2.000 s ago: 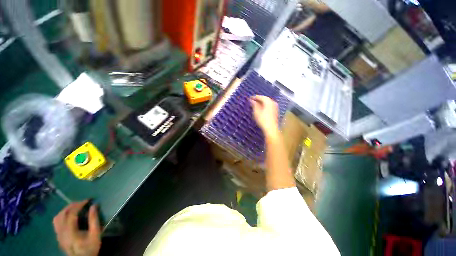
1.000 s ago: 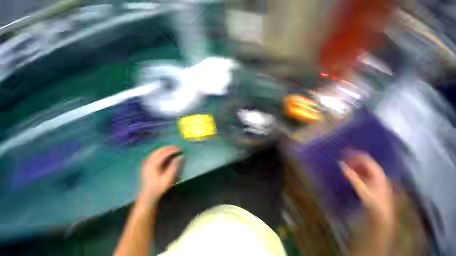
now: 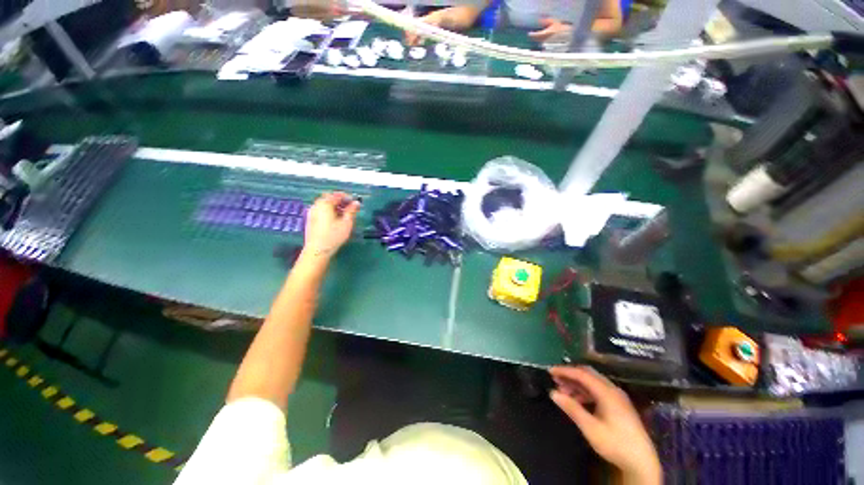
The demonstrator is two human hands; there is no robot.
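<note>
My left hand (image 3: 329,225) is over the bench between the purple housings in the left blister tray (image 3: 275,214) and the loose pile of purple housings (image 3: 417,224). Its fingers are pinched, with a small dark part at the tips. My right hand (image 3: 606,419) is at the bench's front edge, below the fixture (image 3: 630,327), with fingers curled and thumb below them. Whether it holds anything cannot be told. A small dark heap (image 3: 296,254) lies partly beside my left wrist.
The left start button (image 3: 517,282) and right start button (image 3: 731,355) flank the fixture. A clear plastic bag (image 3: 512,204) and white paper (image 3: 606,216) lie behind. Ribbed trays (image 3: 81,194) are at far left, a full purple tray (image 3: 758,445) at lower right. People's hands show opposite.
The view has swung left. My left hand has moved from the bench's front edge to beside the left tray. My right hand has left the full tray and is below the fixture.
</note>
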